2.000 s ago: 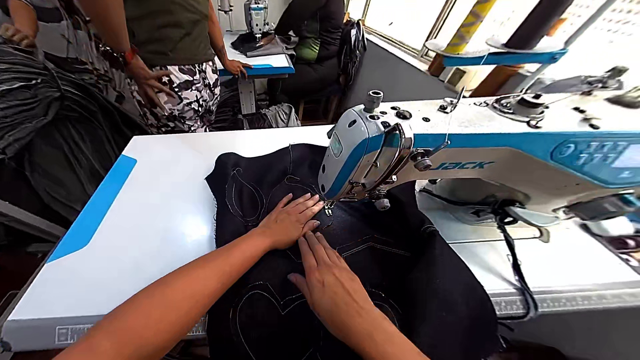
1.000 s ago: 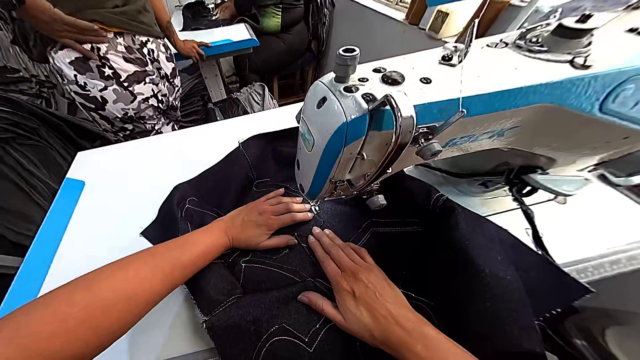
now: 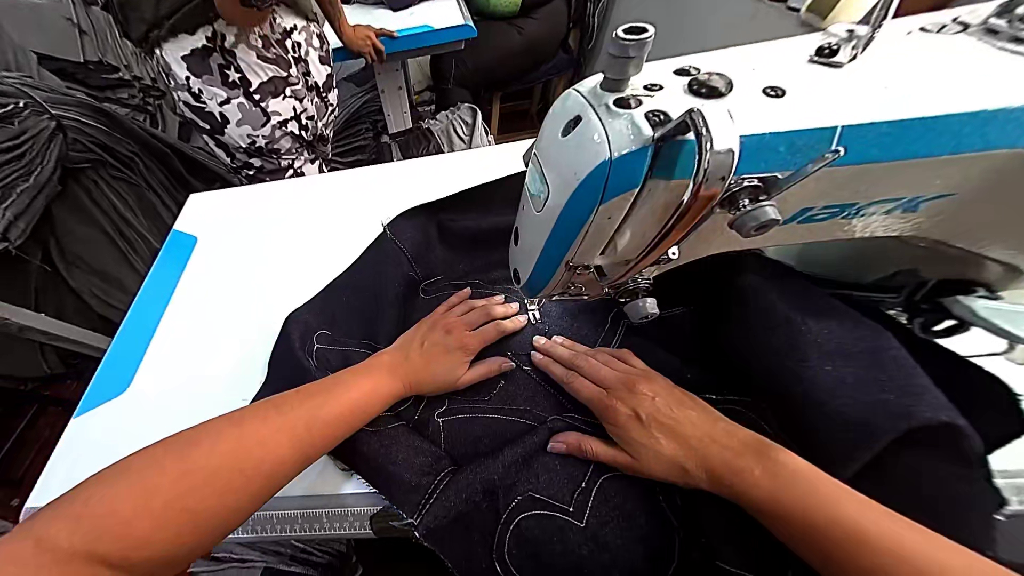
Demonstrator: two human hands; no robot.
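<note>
Dark denim fabric (image 3: 480, 432) with pale stitched outlines, one heart-shaped, is spread over the white sewing table (image 3: 240, 272). My left hand (image 3: 452, 340) lies flat on it, fingertips just left of the presser foot (image 3: 534, 310). Just below and right of the foot, my right hand (image 3: 632, 408) rests palm down, its thumb apart from the fingers. Neither hand grips the cloth. The Jack sewing machine (image 3: 592, 192) stands over the fabric, its foot down at or close to the cloth; whether it touches is unclear. The needle cannot be made out.
A person in camouflage trousers (image 3: 256, 88) stands beyond the table, one hand on a second blue-edged table (image 3: 432, 34). Another person sits behind. Dark cloth (image 3: 72, 160) is heaped at the left. A ruler strip (image 3: 308, 522) runs along the near table edge.
The fabric has shifted and turned somewhat under the machine since the oldest frame, with both hands staying on it near the foot. The view has moved closer.
</note>
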